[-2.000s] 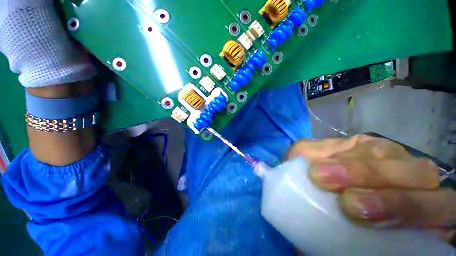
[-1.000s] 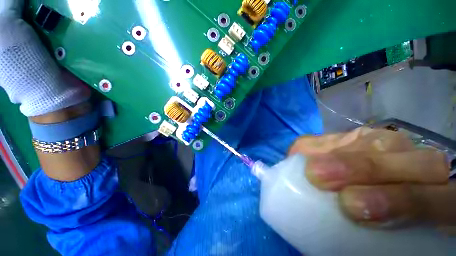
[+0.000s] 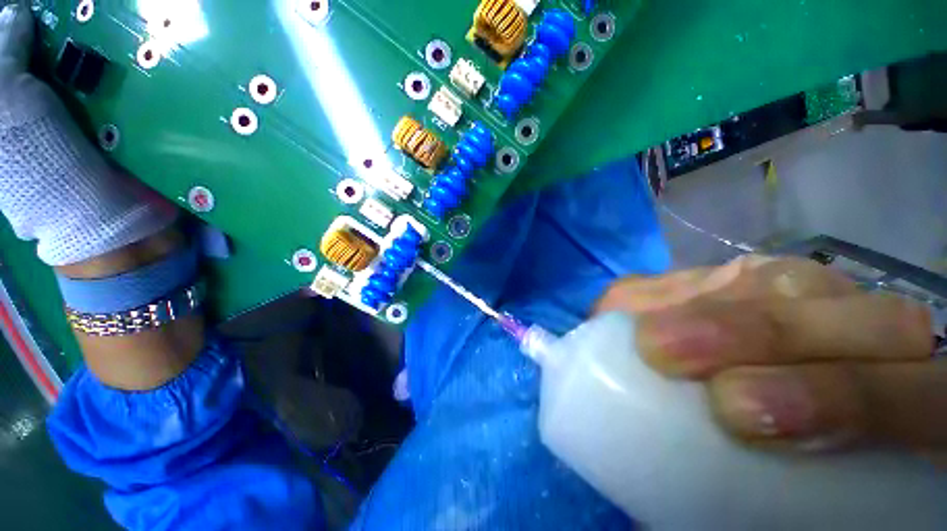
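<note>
The green circuit board panel point(image 3: 275, 192) lies tilted before me. At its near corner, white glue point(image 3: 408, 223) outlines a copper-orange coil point(image 3: 348, 249) and a row of blue discs point(image 3: 393, 270). My right hand point(image 3: 779, 353), bare and cut off by the right edge, is shut on a white glue bottle point(image 3: 623, 415). The bottle's thin needle point(image 3: 462, 290) has a purple hub; its tip is beside the upper end of those discs. My left hand point(image 3: 62, 176), in a white knitted glove, grips the panel's left edge; its fingers are partly hidden or out of frame.
More coils point(image 3: 418, 142), blue discs point(image 3: 460, 171) and cream connectors point(image 3: 447, 104) run up the panel. A green mat point(image 3: 748, 62) lies beyond. My blue-clothed lap point(image 3: 488, 415) is below. A dark metal-edged frame point(image 3: 716, 156) with boards is at the right.
The panel and my left hand have shifted down and left in view, and the panel has turned slightly. The needle tip has moved from the discs' lower end to their upper end.
</note>
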